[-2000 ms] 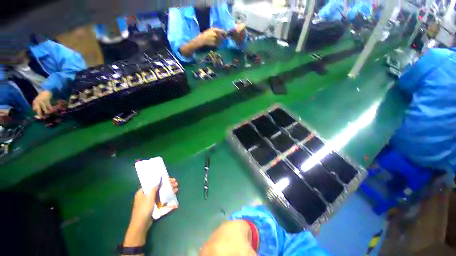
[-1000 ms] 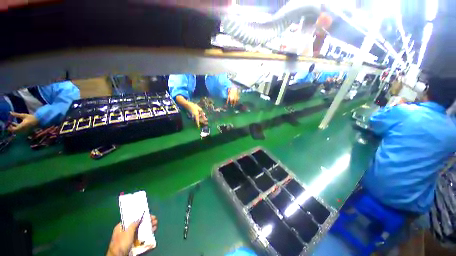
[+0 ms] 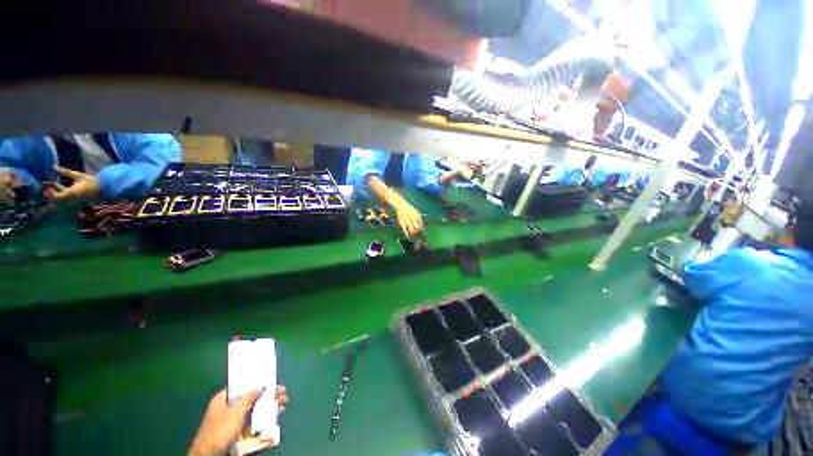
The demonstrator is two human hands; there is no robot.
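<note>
My left hand (image 3: pixel 225 422) holds a phone-sized LCD screen module (image 3: pixel 253 378), white side up, at the lower left of the head view. Its thumb lies over the white face and fingertips show at the right edge. A small orange strip shows at the module's lower end. A slim black marker pen (image 3: pixel 342 392) lies on the green mat to its right. A clear blister tray (image 3: pixel 413 352) of glossy black panels (image 3: pixel 474 350) lies further right, cut off at the bottom. My right hand is not in view.
Black foam trays (image 3: pixel 27 401) stand at the left edge. Across the green line (image 3: pixel 294 272) are a black partitioned tray (image 3: pixel 241 233), small display parts (image 3: pixel 192 258), and two people in blue smocks. Another person (image 3: pixel 740 338) sits at the right. A pale shelf beam (image 3: pixel 267 116) crosses above.
The view has tilted up, and the bench things sit lower in it. My right hand has left the view. My left hand still holds the module. The hand across the line has moved over the parts.
</note>
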